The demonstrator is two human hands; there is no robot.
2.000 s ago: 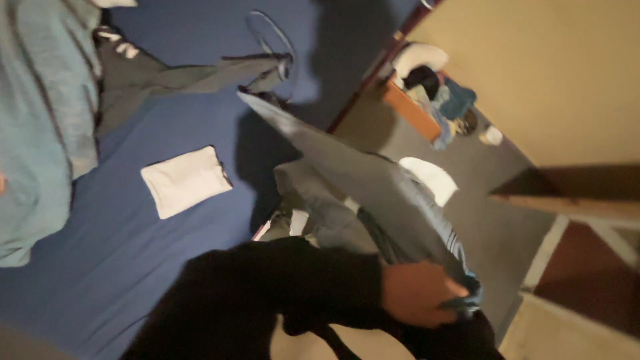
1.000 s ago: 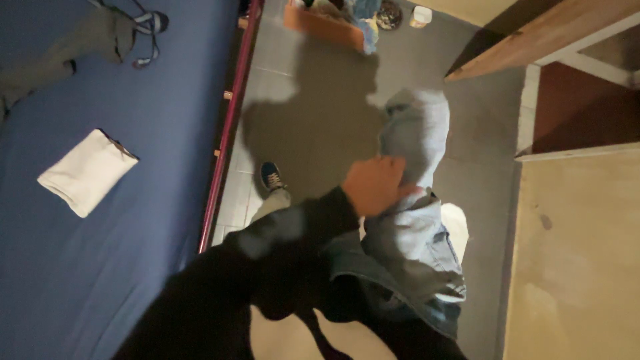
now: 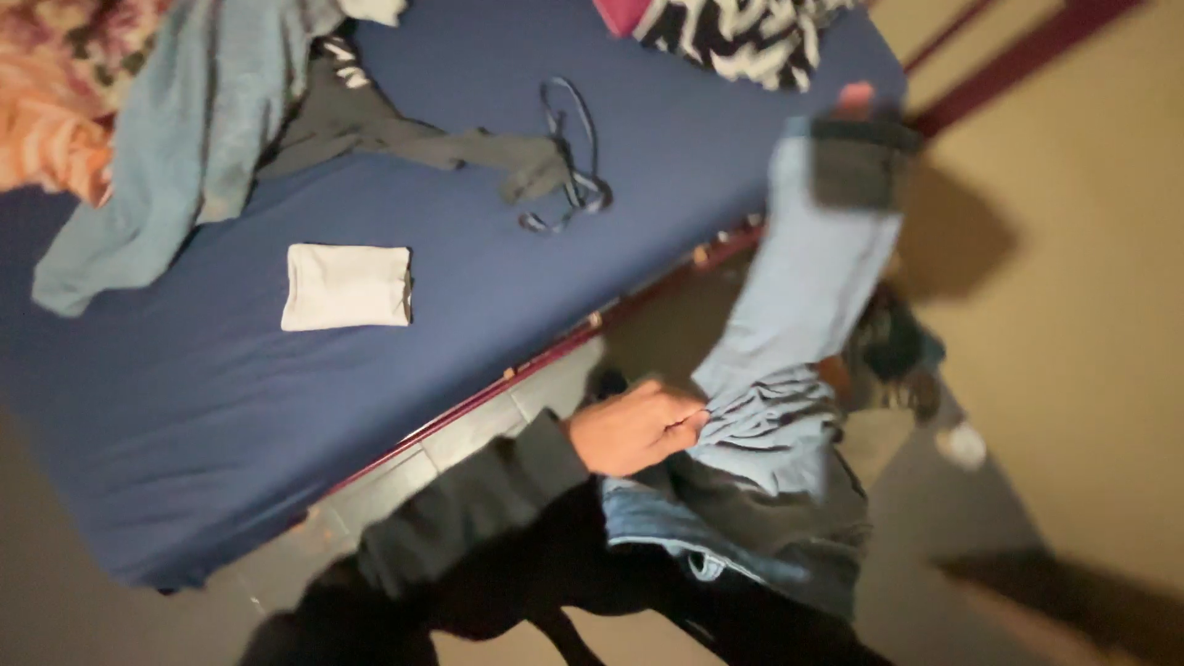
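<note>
My left hand (image 3: 638, 427), in a dark sleeve, pinches the bunched fabric of light blue denim jeans (image 3: 805, 277). One jeans leg stretches up and to the right, with a dark, blurred cuff at its far end. My right arm appears to be inside that leg; a pinkish blur just past the cuff may be the fingertips of my right hand (image 3: 856, 98), the rest being hidden by denim. The waistband, with a belt loop, hangs below my left hand against dark clothing. On the bed lies a folded white cloth (image 3: 347, 287).
The bed (image 3: 444, 305) has a blue sheet and a dark red frame edge. On it lie a blue-grey garment (image 3: 199, 120), a dark garment (image 3: 370, 129), a looped cord (image 3: 583, 139) and a black-and-white patterned cloth (image 3: 731, 42). A yellowish wall (image 3: 1091, 277) stands at the right.
The view has swung back over the bed. The jeans leg, hanging over the floor a second ago, is now extended up and right beside the bed. My left hand still touches the denim.
</note>
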